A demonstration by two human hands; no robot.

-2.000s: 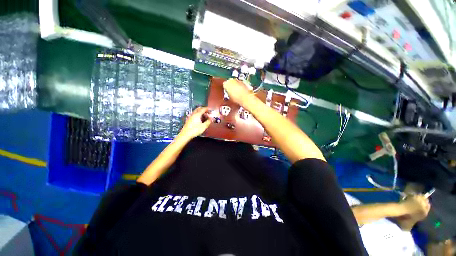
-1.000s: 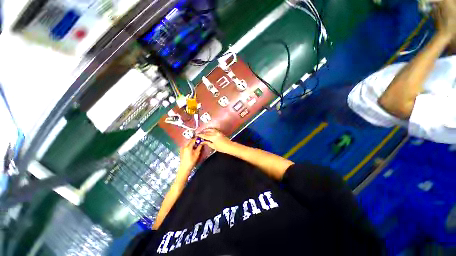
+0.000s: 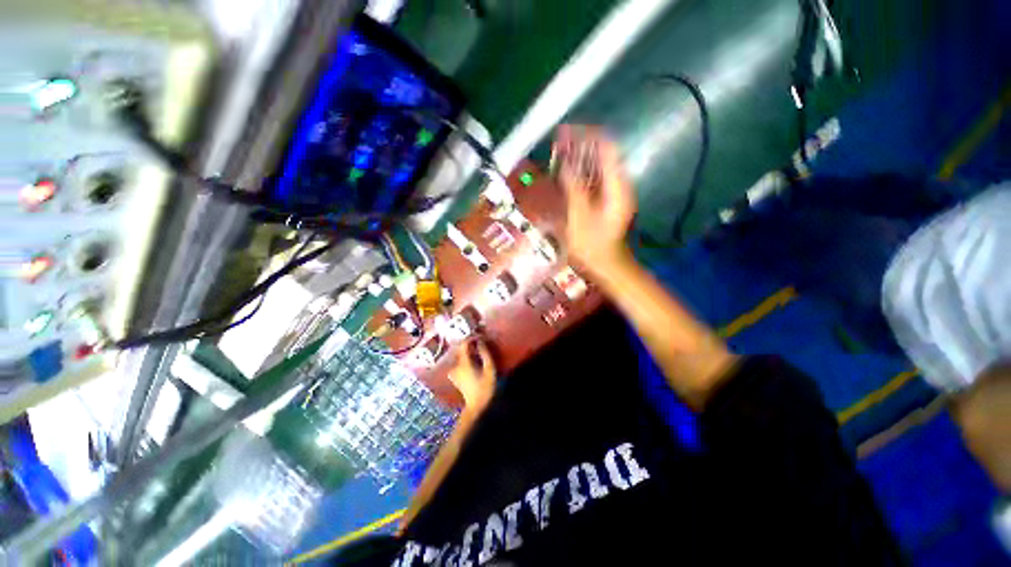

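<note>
The red-brown test board [image 3: 521, 316] lies on the green bench, with white fittings and a yellow block [image 3: 429, 295] on it. My left hand [image 3: 475, 379] is at the board's near left end, its fingertips closed around a small dark unit [image 3: 478, 353]. The fingers partly hide the unit. My right hand [image 3: 596, 205] is over the board's far right corner, fingers apart and blurred, with no held object visible. A clear gridded blister tray [image 3: 383, 412] lies left of the board.
A monitor with a blue display [image 3: 360, 127] stands behind the board. A control panel [image 3: 67, 210] and metal shelf frame are at upper left, with black cables hanging. Another tray [image 3: 264, 487] is at lower left. A person's white sleeve [image 3: 959, 290] is at right.
The view has turned and shifted. My right hand has left my left hand and moved to the board's far right end. My left hand stays at the near left end.
</note>
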